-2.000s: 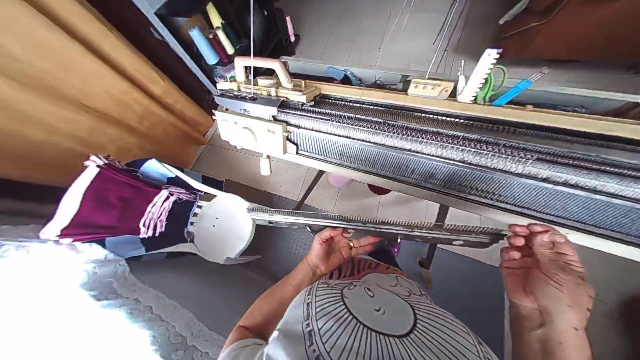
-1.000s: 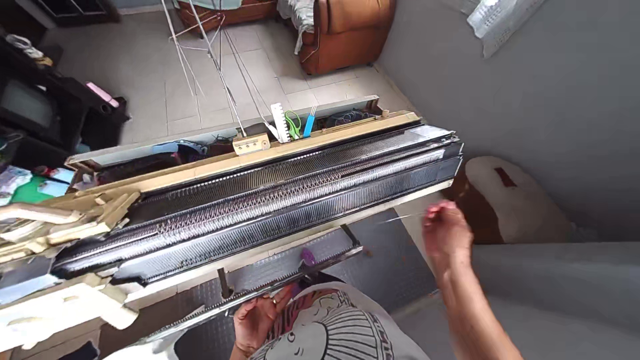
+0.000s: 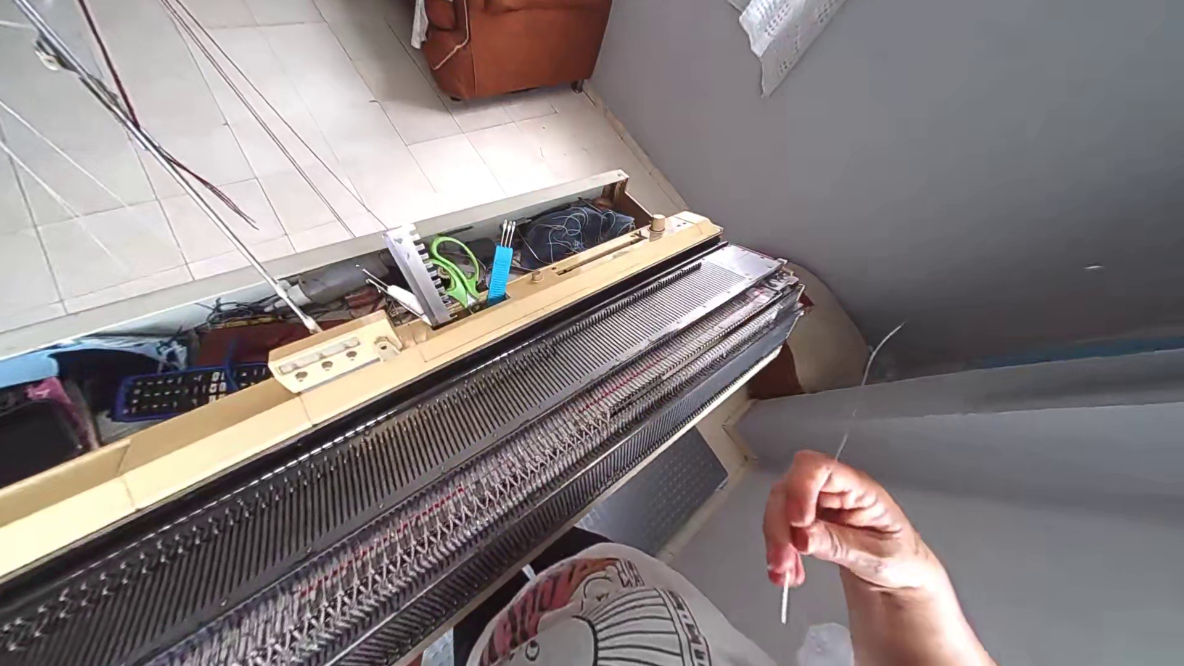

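Note:
My right hand (image 3: 837, 527) is at the lower right, off the near right end of a knitting machine. Its fingers are closed on a thin pale wire (image 3: 868, 370), which bends upward above the fist; a short white end sticks out below the fingers. The knitting machine's needle bed (image 3: 444, 398) runs diagonally from lower left to upper right, with dark knitting between its two beds. My left hand is out of the frame. The printed shirt (image 3: 629, 620) on my body shows at the bottom centre.
Behind the bed, a beige rail (image 3: 518, 310) and a tray hold green-handled scissors (image 3: 455, 268), a blue transfer tool (image 3: 500, 268), a white comb-like tool (image 3: 418, 273) and dark yarn (image 3: 573, 231). Tension rods (image 3: 176, 166) rise at left. A brown leather armchair (image 3: 518, 46) stands beyond, beside a grey wall.
The view has swung right along the machine. My left hand and the long toothed bar it touched have left the view. My right hand, at the bar's end two seconds ago, now holds the wire.

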